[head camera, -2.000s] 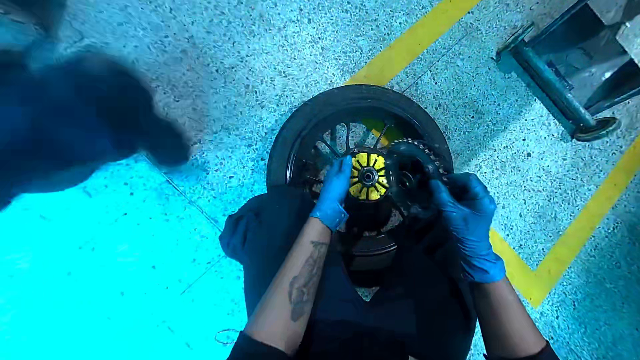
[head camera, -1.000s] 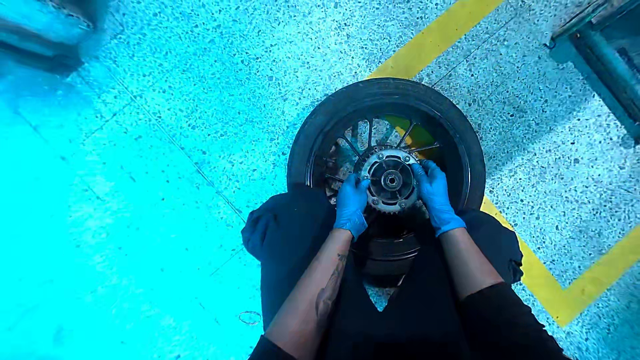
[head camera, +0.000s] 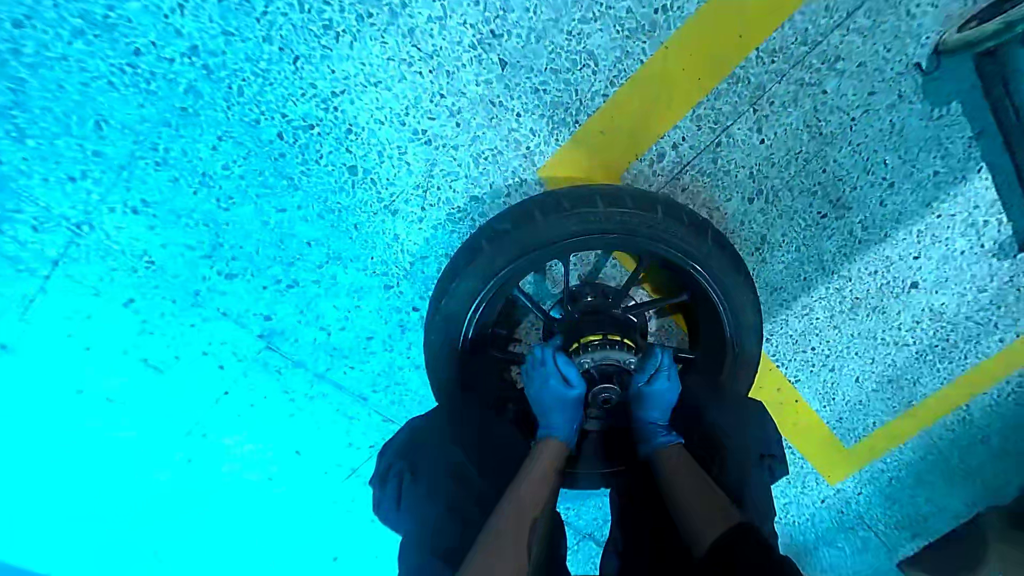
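Observation:
A motorcycle wheel (head camera: 592, 212) with a black tyre and spoked rim lies on the floor between my knees. My left hand (head camera: 554, 392), in a blue glove, grips the left side of the sprocket carrier (head camera: 606, 376). On its right side my right hand (head camera: 656, 394), gloved too, holds the same part. The carrier with its toothed sprocket is tilted toward me. Behind it, a strip of the yellow damper insert (head camera: 604, 339) shows between it and the black hub (head camera: 592, 308). My fingertips are partly hidden under the sprocket's edge.
Yellow lines (head camera: 664, 88) cross the speckled floor behind and to the right of the wheel. A metal stand or frame (head camera: 988, 120) is at the upper right. A dark object (head camera: 972, 544) lies at the lower right edge.
Two seconds ago my right hand held the sprocket carrier beside the exposed yellow insert; one second ago both hands held it flat over the hub. Now it is tilted, with the yellow showing behind.

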